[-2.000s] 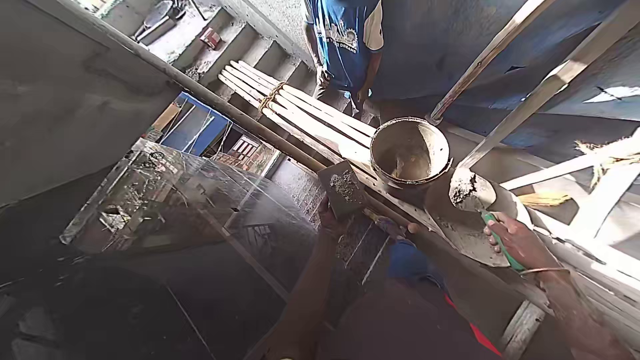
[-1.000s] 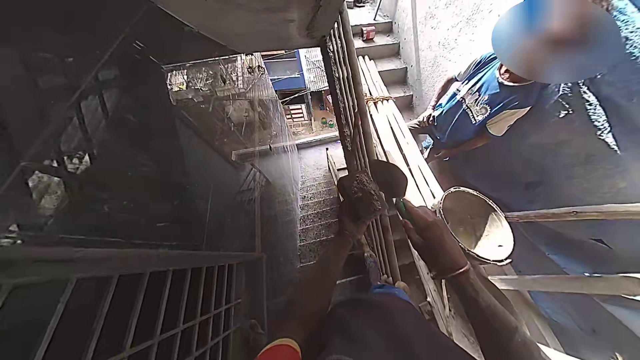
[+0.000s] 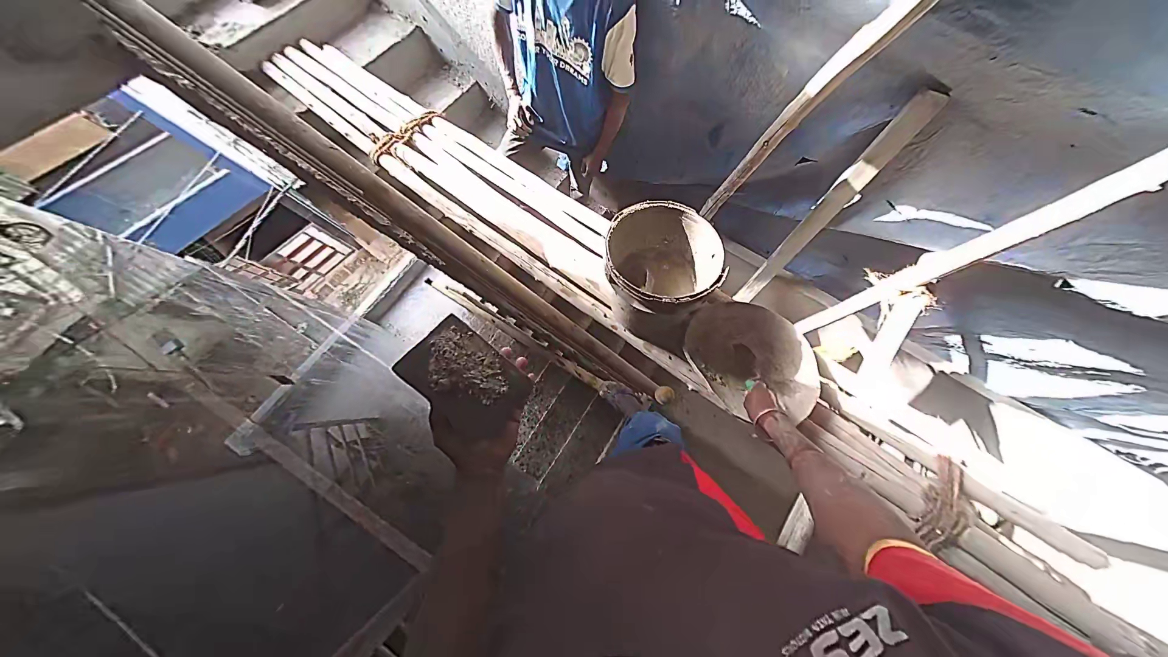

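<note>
My left hand [image 3: 479,438] grips a dark square mortar board [image 3: 464,370] from beneath, with grey mortar heaped on top and fingertips showing at its right edge. My right hand [image 3: 762,401] is closed on a green-handled tool [image 3: 751,385], reaching over a round, shallow pan [image 3: 776,351]; the tool's working end cannot be made out against the pan. Just behind the pan is a round bucket [image 3: 664,251] with a mortar-crusted rim, resting by the poles.
Rope-tied wooden poles [image 3: 493,187] run diagonally beside a long pipe-like rail [image 3: 392,210]. A person in a blue shirt [image 3: 570,73] stands by concrete steps [image 3: 383,55]. Slanting timber props [image 3: 821,100] lean at right. A drop with lower stairs [image 3: 557,420] lies below.
My right hand has moved from beside the mortar board over to the pan. The view has swung strongly to the right since one second ago.
</note>
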